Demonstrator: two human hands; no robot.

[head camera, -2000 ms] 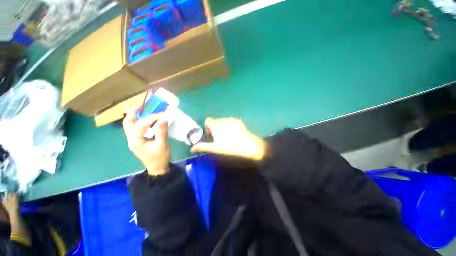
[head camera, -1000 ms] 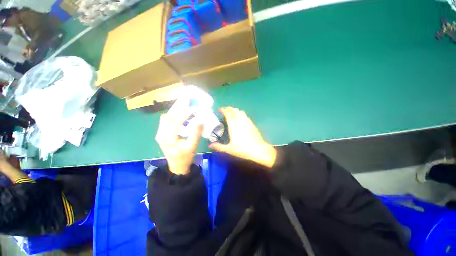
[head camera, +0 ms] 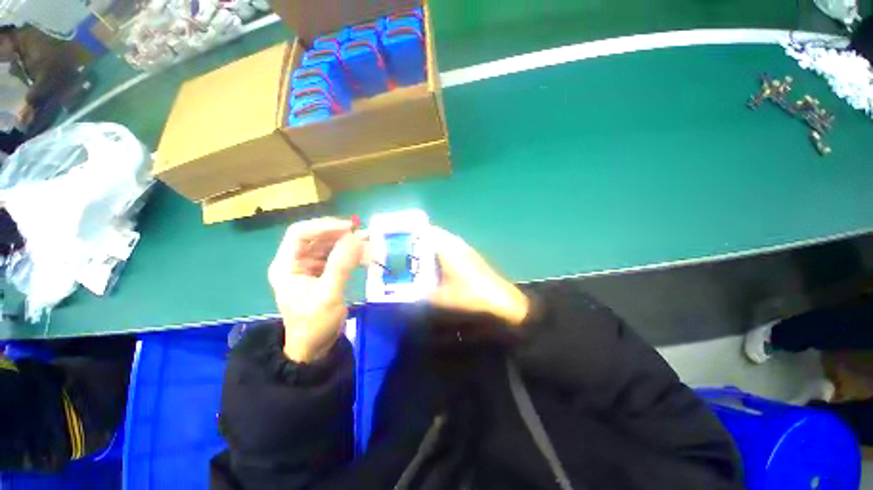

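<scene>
The white plastic housing (head camera: 399, 218) is held over the bench's front edge, its open side facing me, with blue showing inside and glare on its rim. My right hand (head camera: 471, 278) grips it from the right side. My left hand (head camera: 314, 278) is at its left, thumb and fingertips pinched together near a small red thing (head camera: 355, 222), which looks like a lead end. Whether the left fingertips hold that lead is partly hidden by blur. Thin dark leads show inside the housing.
An open brown carton (head camera: 373, 129) of blue battery packs (head camera: 360, 63) stands behind my hands. A plastic bag (head camera: 72, 196) lies left. Metal fittings (head camera: 796, 107) and small white parts (head camera: 838, 72) lie far right. Blue bins (head camera: 177, 402) stand below. A neighbour's sleeve (head camera: 48, 412) shows lower left.
The housing has turned from a slanted pose to upright, its open side now facing me. My left hand has moved off its body to its left edge. The view has shifted.
</scene>
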